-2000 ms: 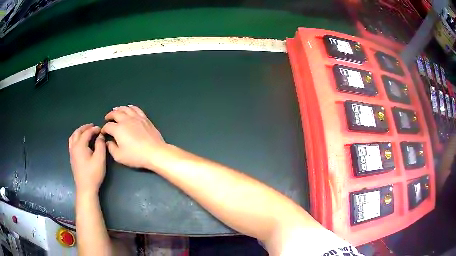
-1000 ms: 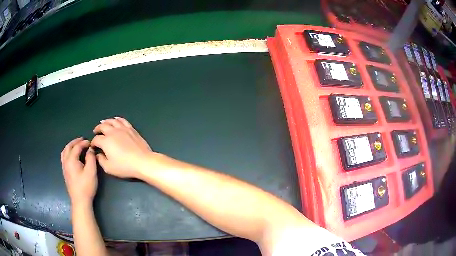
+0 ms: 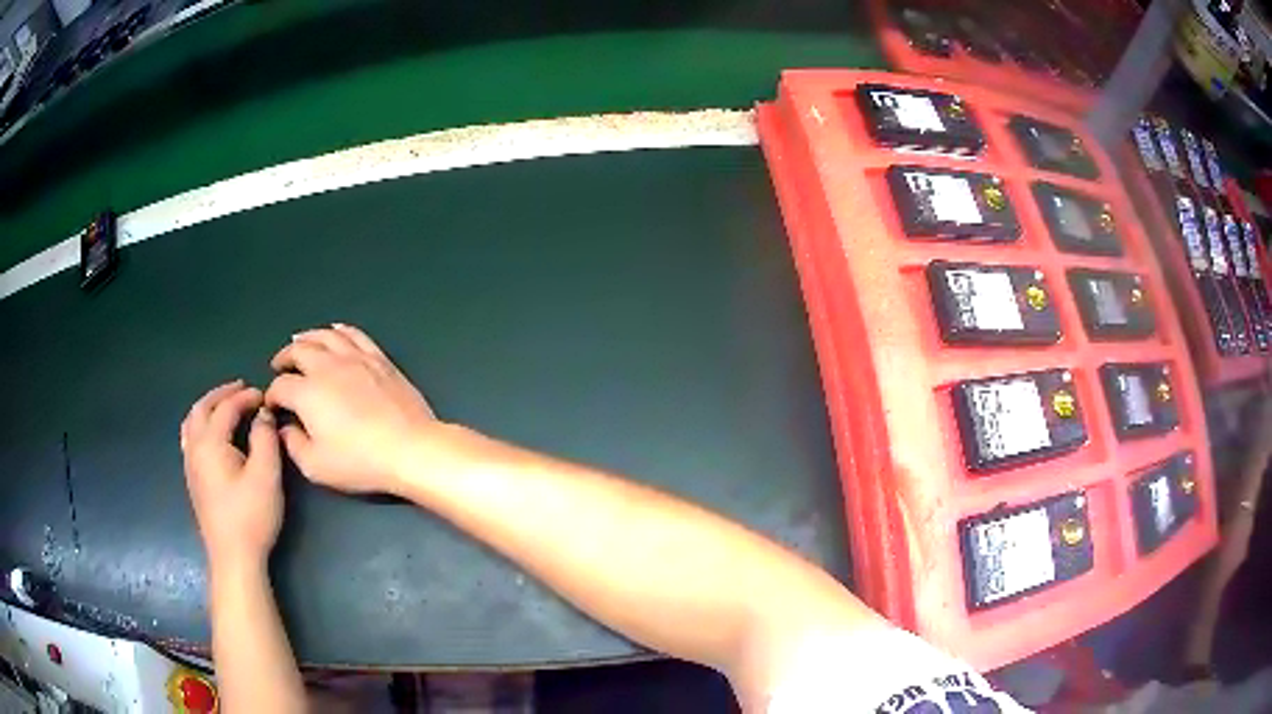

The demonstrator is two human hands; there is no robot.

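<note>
My left hand (image 3: pixel 235 474) and my right hand (image 3: pixel 349 416) rest on the dark green mat (image 3: pixel 600 335), left of centre. Their fingertips meet, with the fingers loosely curved. No object shows in either hand; the space under the palms is hidden. A red-orange tray (image 3: pixel 914 488) lies to the right, its two rows of five pockets filled with black handsets (image 3: pixel 1018 419). The near row shows white labels and round yellow stickers. A single small black handset (image 3: pixel 98 251) lies at the white strip, far left.
The white strip (image 3: pixel 460 151) edges the green conveyor (image 3: pixel 558 77) beyond the mat. A white machine panel (image 3: pixel 98 663) with a red emergency stop (image 3: pixel 193 692) is at bottom left. Another red tray with handsets (image 3: pixel 1214 237) is at far right. Dark thin marks (image 3: pixel 70 488) are on the mat's left.
The view has shifted a little, so the tray and lone handset sit further left than two seconds ago. The hands keep their pose together on the mat.
</note>
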